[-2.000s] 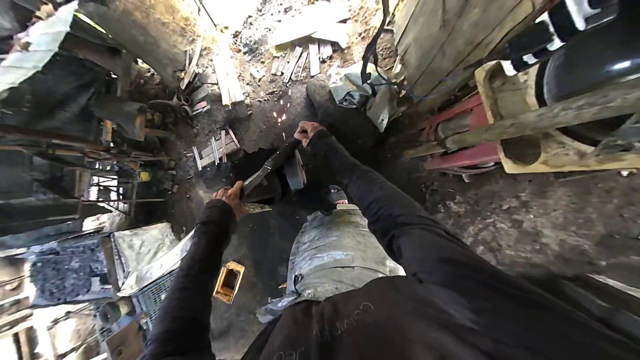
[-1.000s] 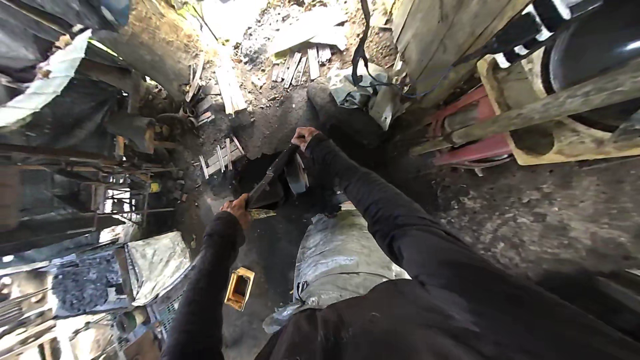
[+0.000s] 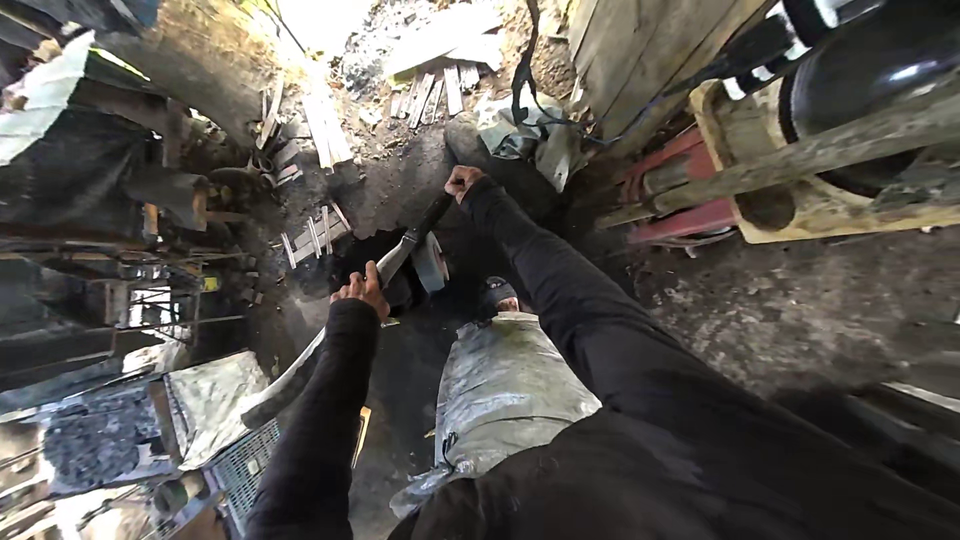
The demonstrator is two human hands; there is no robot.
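My right hand (image 3: 463, 182) is closed around the dark handle of a long, curved machete-like blade (image 3: 391, 262) at upper center. Lower left, my left hand (image 3: 361, 292) grips the blade partway along, and the blade's far part runs on past it, beside my left forearm. Between the two hands, a pale grinding wheel (image 3: 430, 262) stands just to the right of the blade. Whether the blade touches the wheel cannot be told. Dark shadow hides whatever holds the wheel. A grey, worn cloth or apron (image 3: 517, 390) covers my leg.
Wood strips (image 3: 326, 124) and a small slatted wooden piece (image 3: 319, 236) lie on the dirt ahead. At right are a red plastic chair (image 3: 690, 180) and a pale wooden frame (image 3: 847, 217) with a pole across it. A plastic crate (image 3: 246, 465) sits lower left.
Sparks seen above the hands two seconds ago no longer show. A long stretch of blade now shows past my left hand. The yellow container, fully visible before, is mostly behind my left forearm.
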